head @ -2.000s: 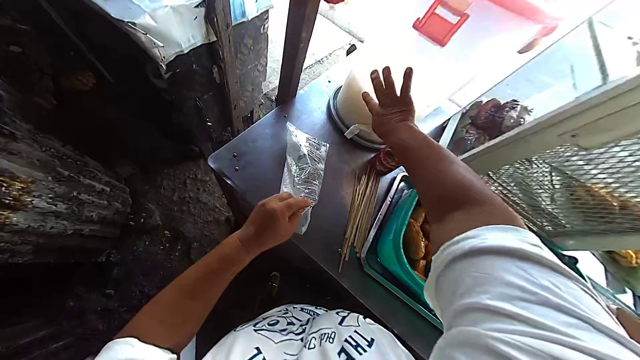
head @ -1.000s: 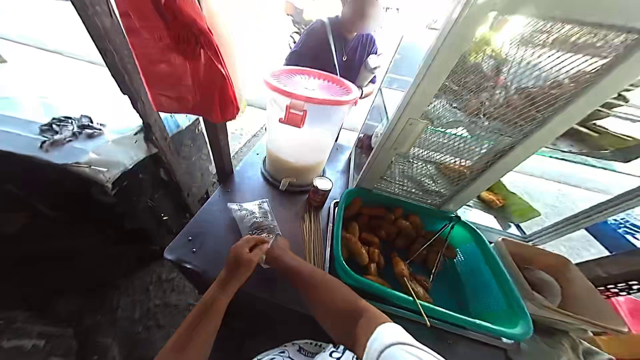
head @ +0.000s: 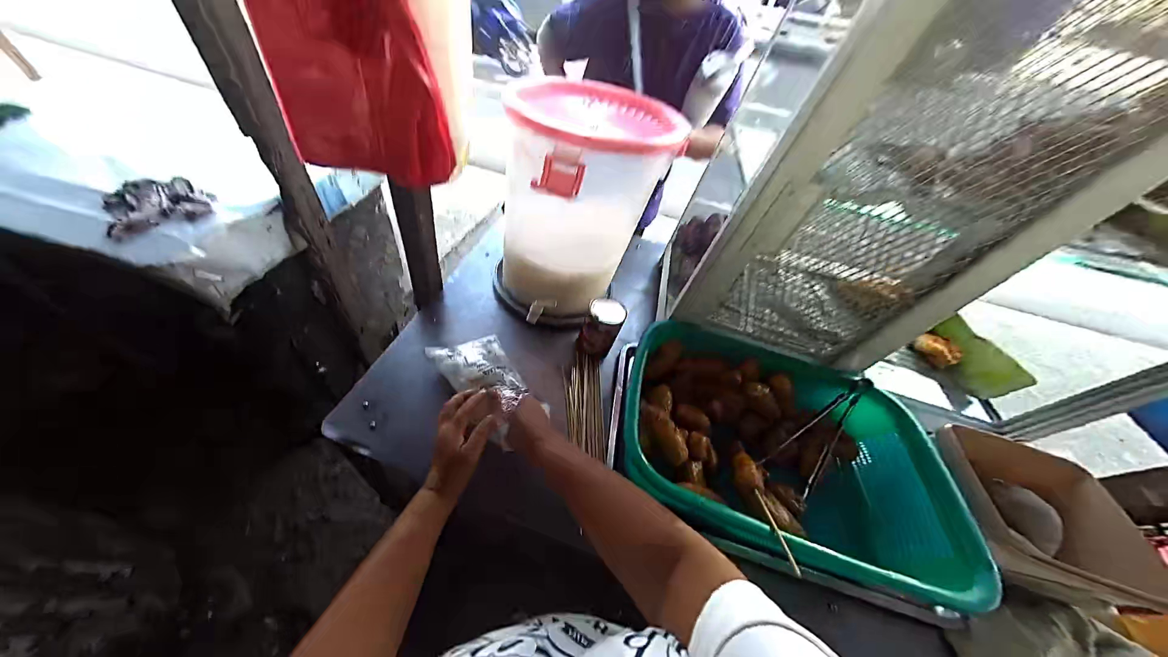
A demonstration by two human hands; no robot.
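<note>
A clear plastic bag with dark print (head: pixel 479 363) lies on the dark metal tabletop. Both hands are at its near end: my left hand (head: pixel 464 433) has its fingers over the bag's edge, and my right hand (head: pixel 527 424) touches it from the right, its fingertips partly hidden. How firmly either hand holds the plastic cannot be made out. Just right of my right hand lies a bundle of thin bamboo skewers (head: pixel 585 411), with a small tin can (head: pixel 602 327) at its far end. Beyond stands a clear dispenser with a pink lid (head: pixel 584 201), partly filled with pale liquid.
A green plastic basket (head: pixel 949 547) at the right holds glazed brown food pieces, metal tongs (head: pixel 815 438) and a skewered piece (head: pixel 750 474). A mesh-sided display case (head: pixel 812 210) rises behind it. A person in a purple shirt (head: pixel 607 41) stands beyond the dispenser. Wooden posts (head: pixel 274 137) stand left.
My right hand was raised near the dispenser two seconds ago and has come down to the bag beside my left hand. The view has shifted, showing the whole basket and the person.
</note>
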